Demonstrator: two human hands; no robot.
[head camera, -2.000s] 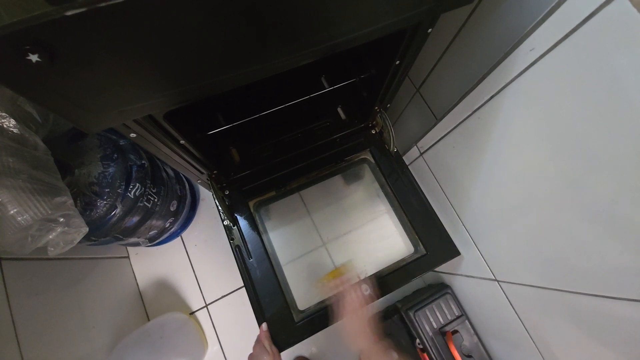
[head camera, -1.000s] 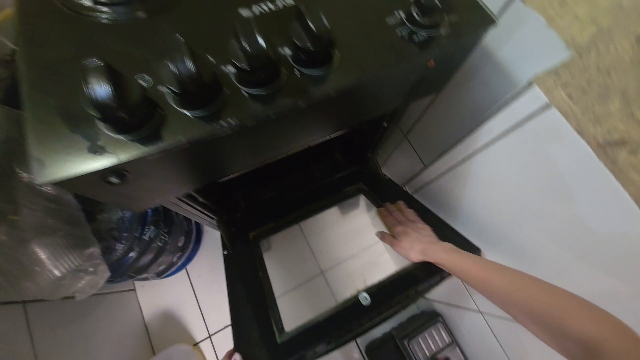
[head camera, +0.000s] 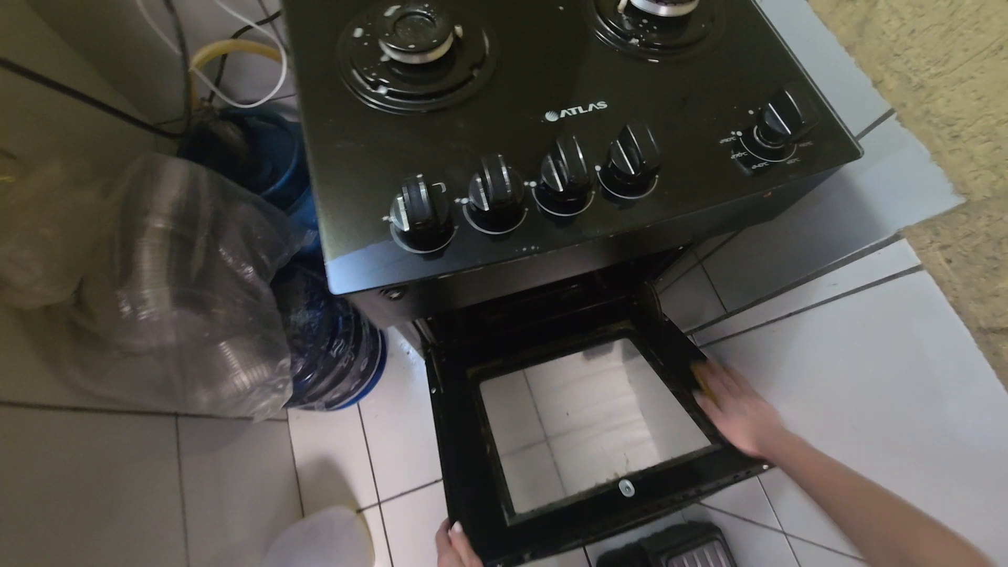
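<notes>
The black oven door (head camera: 472, 457) of a gas stove (head camera: 504, 94) hangs lowered, its inner glass pane (head camera: 583, 425) facing up. My right hand (head camera: 740, 409), somewhat blurred, presses a yellow sponge (head camera: 705, 379) against the right border of the door; most of the sponge is hidden under the fingers. At the door's front left corner, my left hand (head camera: 457, 547) grips the edge, and only its fingers show at the bottom of the view.
Left of the stove stand a blue water jug (head camera: 339, 339) and a clear plastic bag (head camera: 205, 291) of stacked containers. A whitish rounded container (head camera: 323, 539) sits on the tiled floor. Beyond the door's front edge lies a black toolbox (head camera: 677, 547). A tiled wall (head camera: 850, 362) borders the right side.
My right hand has gone from the front part of the door to its right border, where it stays. The view has shifted up to take in the stovetop.
</notes>
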